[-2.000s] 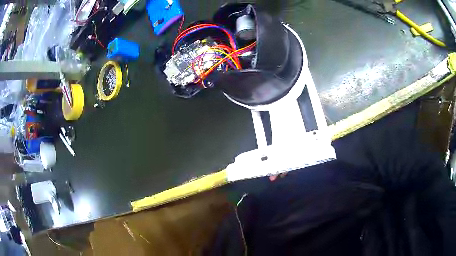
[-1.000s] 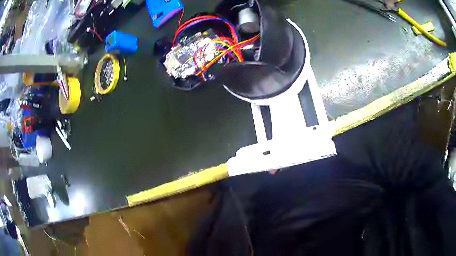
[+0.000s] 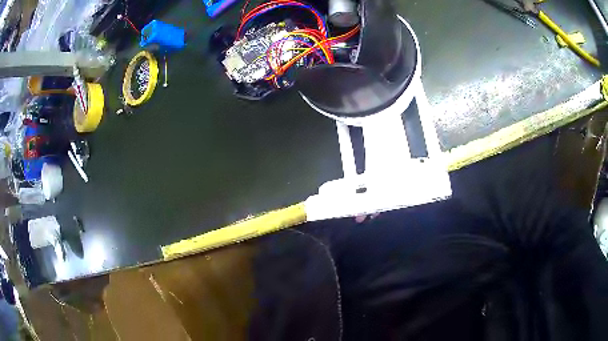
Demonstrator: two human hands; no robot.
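Observation:
A white stand (image 3: 387,156) lies on the dark bench top, its flat end at the taped front edge. A glossy black shell (image 3: 360,90) sits inside its white ring. A circuit board (image 3: 257,56) in an open black cover lies left of the shell. Red, orange, yellow and blue wires (image 3: 320,43) loop from it toward the shell. A grey metal cylinder (image 3: 343,10) shows in the shell, cut by the top edge. A small bit of skin, perhaps fingertips (image 3: 365,218), shows just below the stand's flat end. I cannot tell which hand it belongs to; no whole hand shows.
Blue blocks (image 3: 162,34), a tape ring with silvery bits (image 3: 141,78) and a yellow tape roll (image 3: 89,108) lie left. A grey bar (image 3: 40,63) crosses the far left, near plastic bags. Yellow-handled pliers (image 3: 567,36) lie upper right. Dark clothing (image 3: 433,273) fills the lower right.
The whole bench scene has moved up in the picture, so the larger blue block is mostly cut off at the top. The stand and parts keep their places relative to each other.

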